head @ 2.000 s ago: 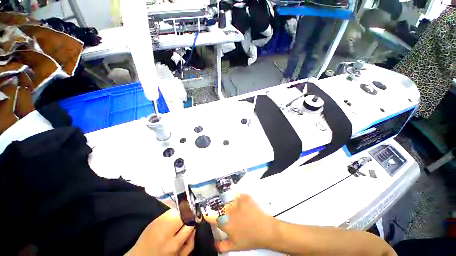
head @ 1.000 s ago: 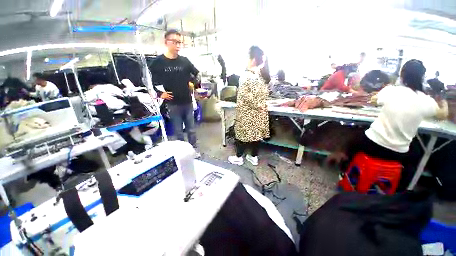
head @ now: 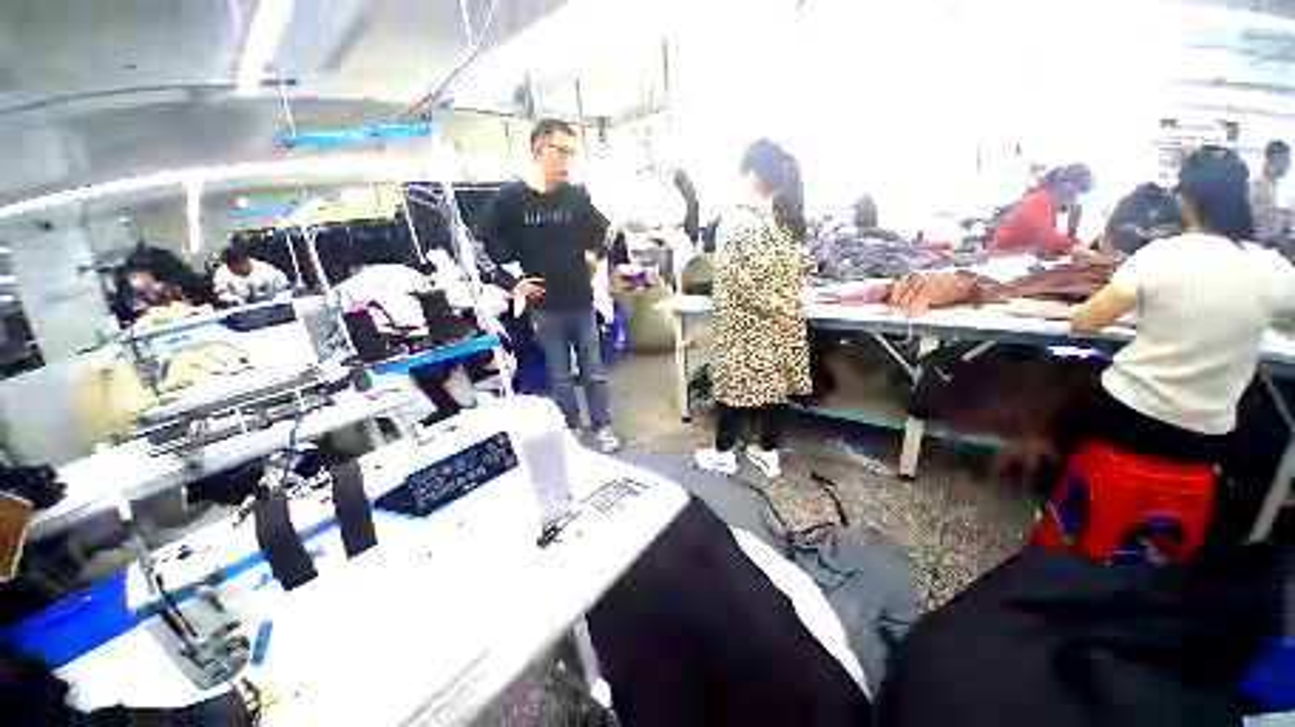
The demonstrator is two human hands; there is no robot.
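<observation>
The white sewing machine (head: pixel 440 447) stands at the lower left, with a dark panel (head: pixel 452 476) on its side. Two black fabric strips (head: pixel 284 543) hang over its head. The needle area (head: pixel 213 646) is at the head's left end, near the lower left. Black garment fabric (head: pixel 717 625) hangs at the table's right side, with a white edge. A bit of black cloth (head: pixel 156 710) shows at the bottom left. Neither of my hands is in the picture.
A person in black (head: pixel 551 263) and one in a leopard-print coat (head: pixel 760 313) stand ahead. A person sits on a red stool (head: pixel 1129 497) at a long cloth-covered table (head: pixel 909 315). Dark fabric (head: pixel 1079 646) bulges at lower right. A blue crate (head: pixel 78 621) is at left.
The view has swung up and right from the needle area to the room, and both hands have left it. Since one second ago it has turned slightly back left.
</observation>
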